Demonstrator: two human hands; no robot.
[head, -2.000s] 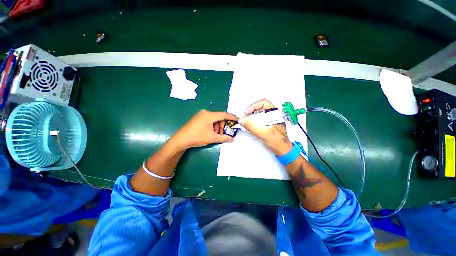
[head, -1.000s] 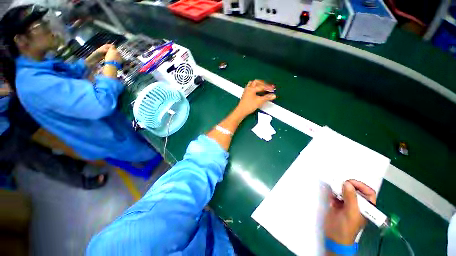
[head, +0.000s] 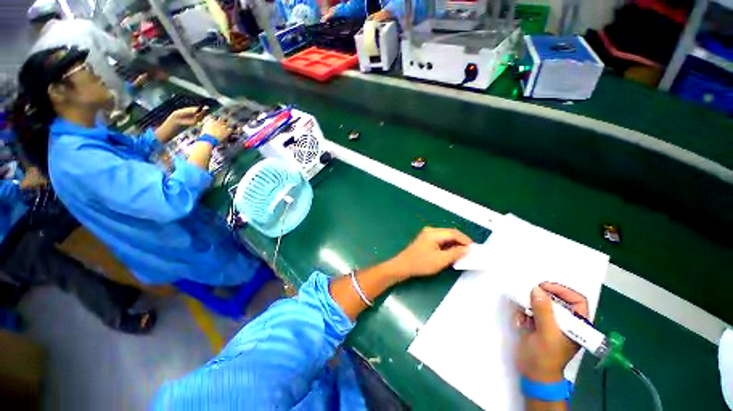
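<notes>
My right hand [head: 546, 337] holds the white dispensing syringe [head: 580, 331] like a pen over the white paper sheet [head: 462, 345]; a green cap [head: 616, 350] is on its rear. The syringe's tip area is blurred. My left hand [head: 436, 250] pinches the small white wiping paper [head: 472, 257] at the sheet's left edge. Small dark components lie apart on the green strip beyond the white rail: one [head: 418, 163] in the middle, one [head: 612, 233] at right, one [head: 354, 135] farther left.
A light-blue fan [head: 273, 197] and a white box with a fan grille [head: 304, 146] stand at left, beside a seated person [head: 120, 185] in a blue smock. A clear hose [head: 647, 385] trails from the green cap. A red tray [head: 320, 63] and white machines [head: 458, 56] stand across the line.
My left hand has let go of a component, which now lies on the green strip, and has come back to take hold of the wiping paper. My right hand still holds the syringe.
</notes>
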